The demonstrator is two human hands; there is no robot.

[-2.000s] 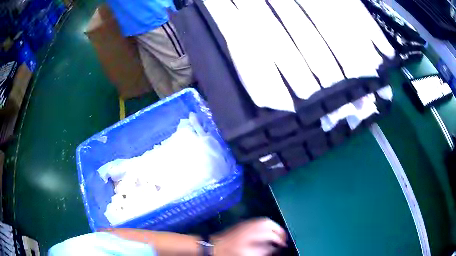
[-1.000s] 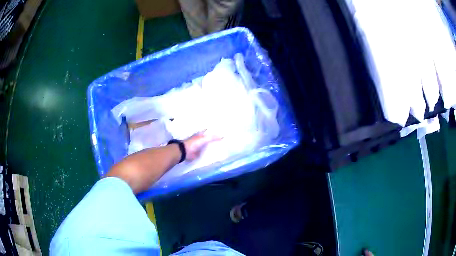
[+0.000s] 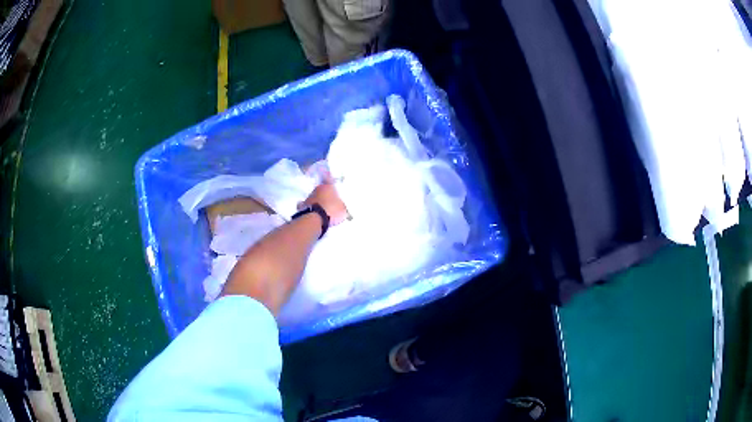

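A blue crate (image 3: 272, 100) with a clear film liner over its rim stands on the floor at the middle left. It holds a loose heap of white, limp protective sleeves (image 3: 375, 214), very bright in the middle. My left hand (image 3: 328, 203), with a dark band at the wrist, is down among the sleeves near the heap's middle. Its fingertips are hidden by white sleeves, so I cannot tell whether they grip one. My right hand is not in view.
Black trays (image 3: 569, 124) stand stacked at the upper right, with white sleeve ends (image 3: 684, 107) hanging over the edge. Below is the green bench (image 3: 635, 346) with a pale strip. Another person's legs (image 3: 338, 29) stand behind the crate. A wooden pallet (image 3: 45, 354) lies lower left.
The view has swung down to the crate. My left hand has moved from the bench side into the crate, then slightly up and deeper into the sleeves. Some sleeves at left have shifted.
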